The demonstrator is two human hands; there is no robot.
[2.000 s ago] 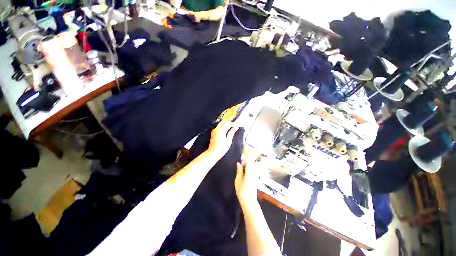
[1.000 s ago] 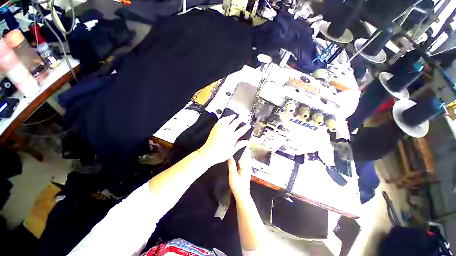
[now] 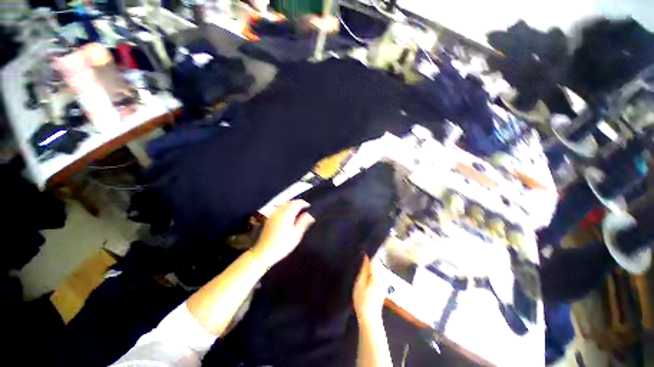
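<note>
A black garment piece (image 3: 326, 236) lies over the left part of the white machine table and hangs down toward my lap. My left hand (image 3: 283, 233) is on its left side with the fingers curled, pinching the cloth. My right hand (image 3: 369, 290) lies at its right edge, near the table's front edge; its fingertips are at the cloth, but blur hides whether they grip it. The white overlock machine (image 3: 466, 201) stands right of the cloth, with pale round tension dials (image 3: 477, 218). The cloth hides the plate left of the needle area.
A large dark cloth heap (image 3: 265, 136) spreads behind and left. Another table (image 3: 115, 143) with a pink cylinder (image 3: 93, 79) is at left. Dark thread cones (image 3: 631, 186) stand at right. Yellow-tan cardboard (image 3: 80, 287) lies on the floor. A dark strip (image 3: 448, 312) crosses the table front. A person's hand (image 3: 323, 24) shows at the top.
My left hand has moved left, away from the machine, and the black cloth now spreads over the plate. My right hand is near the table's front edge. The camera view has shifted and blurred.
</note>
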